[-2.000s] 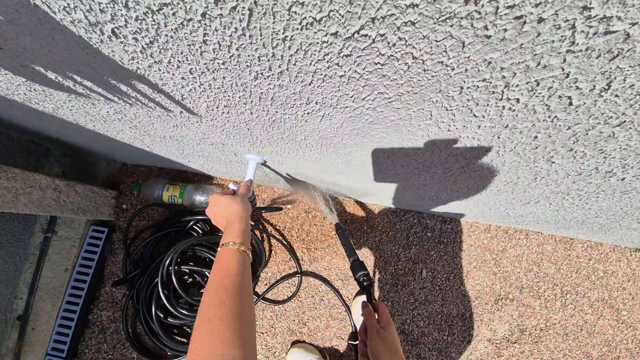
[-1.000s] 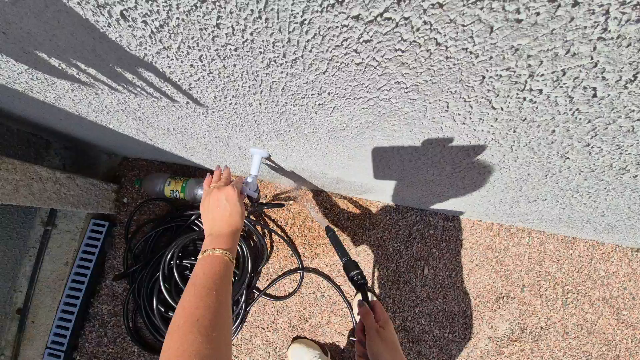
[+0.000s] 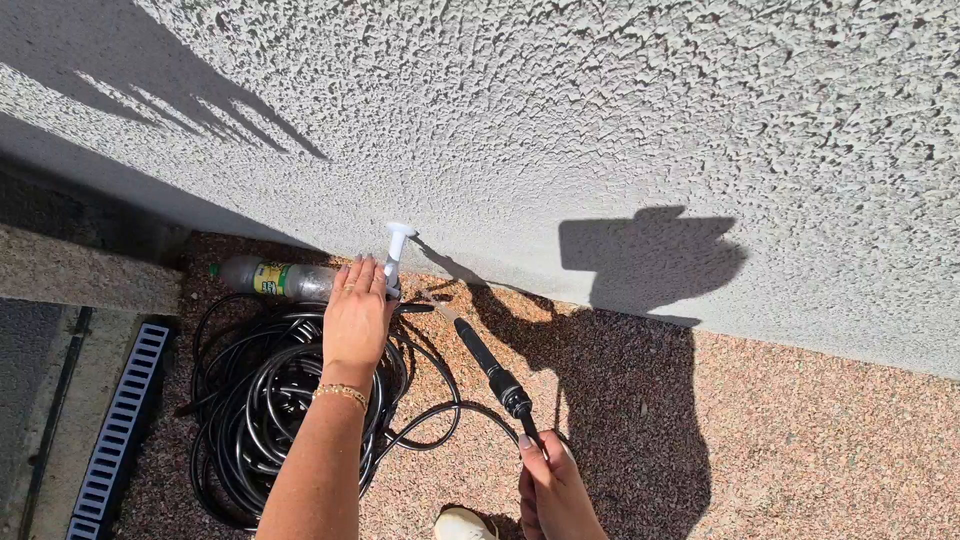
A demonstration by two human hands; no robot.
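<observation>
My right hand [image 3: 551, 484] grips the rear of a black hose spray nozzle [image 3: 491, 367], which points up and left with a thin spray at its tip. My left hand [image 3: 358, 319] lies over the lower part of a white plastic T-shaped tap or fitting [image 3: 397, 244] near the foot of the wall; its fingers are extended, and its grip on the fitting is partly hidden. A clear plastic bottle [image 3: 304, 281] with a green cap and a yellow-green label lies on its side left of that hand. Below is a coiled black hose [image 3: 255, 405], partly behind my left forearm.
A rough white stucco wall [image 3: 487, 135] rises beyond my hands. Reddish gravel-textured ground [image 3: 817, 442] spreads at its foot. At the left are a stone ledge [image 3: 90, 274] and a slotted drain grate [image 3: 116, 435]. A light-coloured shoe [image 3: 461, 525] shows at the bottom edge.
Two seconds ago my left fingers were curled round the white fitting; now they are extended over its lower part. The spray from the nozzle looks thinner and now points more to the left.
</observation>
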